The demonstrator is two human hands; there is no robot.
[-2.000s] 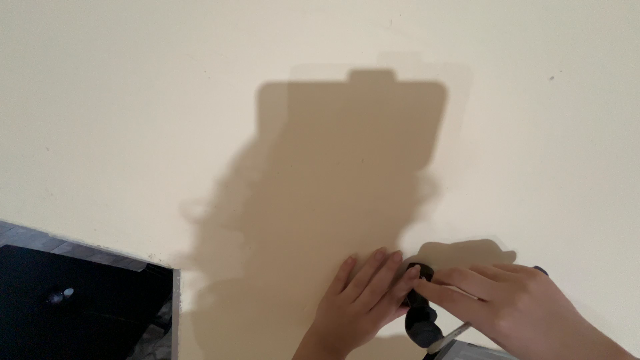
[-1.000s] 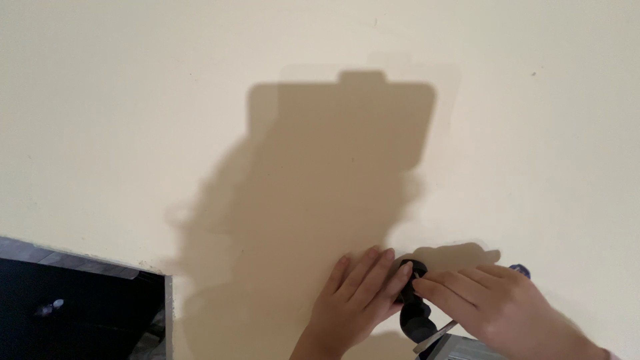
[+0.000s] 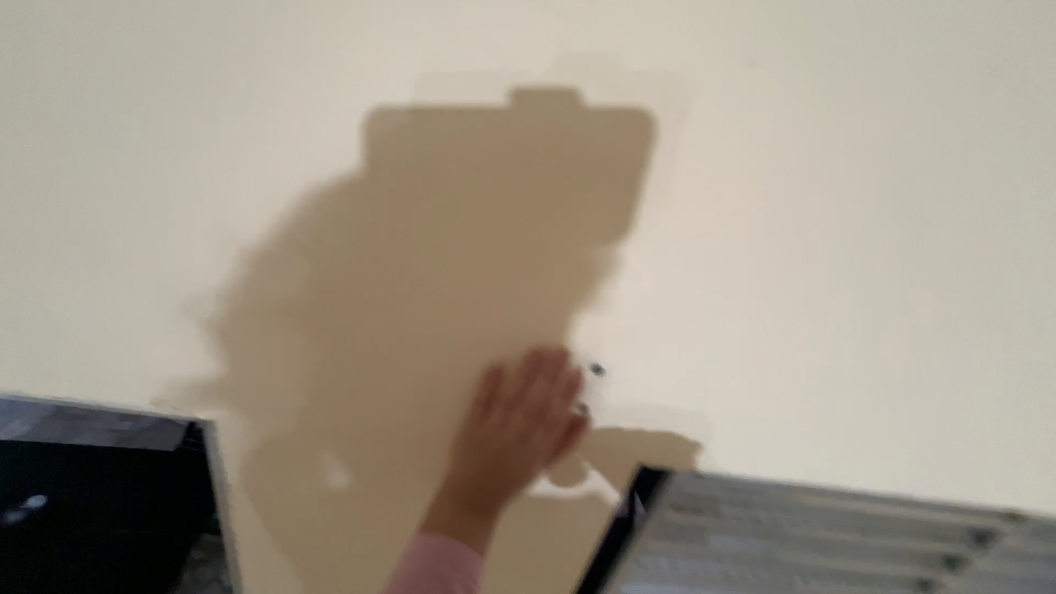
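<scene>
My left hand [image 3: 520,421], with a pink sleeve [image 3: 437,565] at its wrist, lies palm down on a cream-coloured flat surface [image 3: 825,247]. Its fingers are extended and no object shows in it. One small dark spot [image 3: 597,369] is just right of the fingertips, and another small dark spot [image 3: 582,408] sits against the side of the fingers. Blur hides whether they are holes or small parts. My right hand is out of view.
A large shadow covers the middle of the surface. At lower left, beyond the surface's edge, is a black object [image 3: 99,511]. Grey wood-like boards [image 3: 825,536] with a black edge strip [image 3: 619,532] fill the lower right.
My right hand and the black rounded object that was beside my left hand have gone from view. Two dark spots now show near my left fingers. More of the grey boards shows at lower right.
</scene>
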